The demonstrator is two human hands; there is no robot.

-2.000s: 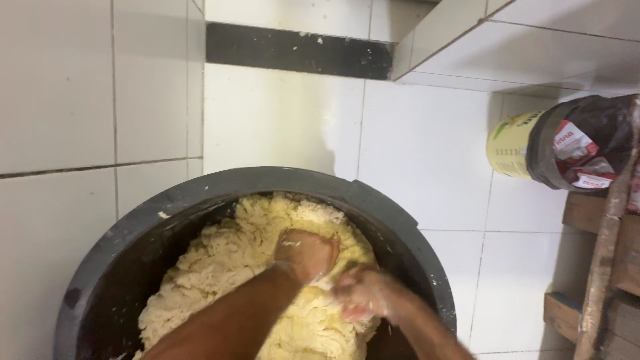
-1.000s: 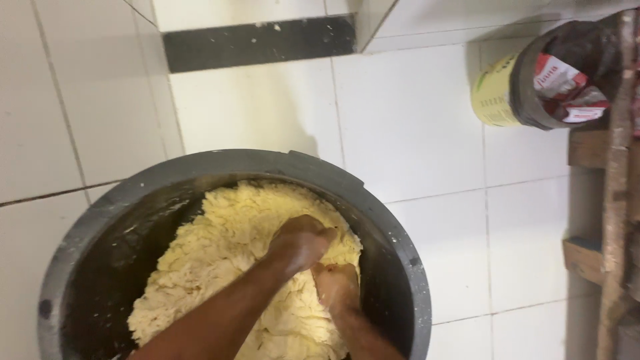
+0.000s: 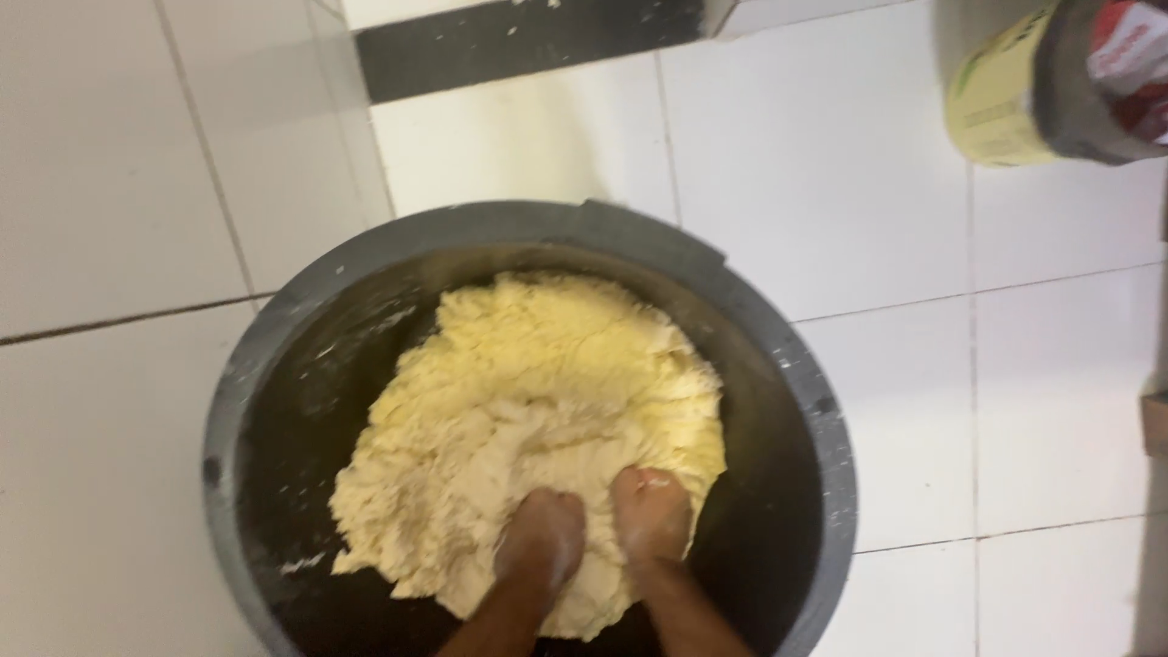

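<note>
A large mass of pale yellow dough [image 3: 547,392] lies in a round dark plastic tub [image 3: 511,219], with a rough, crumbly edge at its left. My left hand [image 3: 545,534] presses into the near part of the dough, its fingers curled and partly sunk out of sight. Just to the right, my right hand [image 3: 651,511] is curled into a fist on the dough near its right edge. The two hands are apart, with dough showing between them. Pale smears of dough or flour cling to both hands and to the tub's inner wall.
The tub stands on white floor tiles [image 3: 821,210] beside a tiled wall [image 3: 100,182] at the left. A black tile strip [image 3: 529,41] crosses the top. At the upper right is a yellow container [image 3: 999,96] lined with a dark bag holding red-and-white wrappers.
Both hands have drawn back from the far right part of the dough to its near side, and they have moved apart. The view has shifted, leaving most of the wooden rack out of sight.
</note>
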